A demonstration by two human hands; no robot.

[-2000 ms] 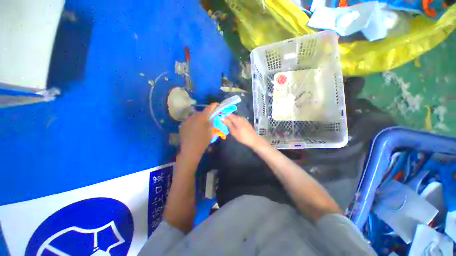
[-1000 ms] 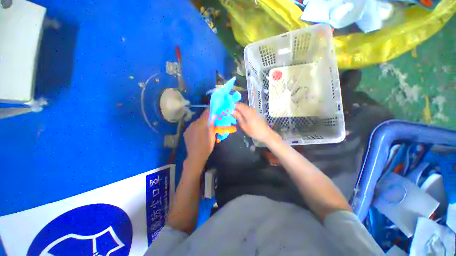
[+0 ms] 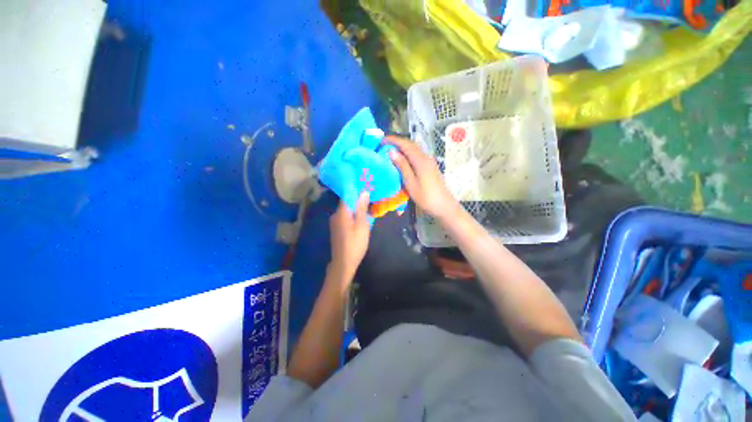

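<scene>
A floppy bright-blue fabric piece (image 3: 352,165) with an orange part and small pink marks is held in front of the pale nozzle (image 3: 292,175) on the blue machine wall. My left hand (image 3: 353,224) grips its lower edge, thumb on the blue face. My right hand (image 3: 419,175) grips its right side near a small white part. The fabric's left edge is at the nozzle's tip. The thin tube is not visible, and whether it is inside the fabric I cannot tell.
A white perforated basket (image 3: 556,185) stands right of my hands. A blue tub (image 3: 606,272) holding pieces is at lower right. A yellow sack (image 3: 606,92) with more pieces lies at upper right. A dust-mask sign (image 3: 247,313) is on the machine at lower left.
The fabric piece has spread out, turned its blue face to view, and moved left to the nozzle, covering the thin tube. My left hand is lower; my right hand is slightly higher.
</scene>
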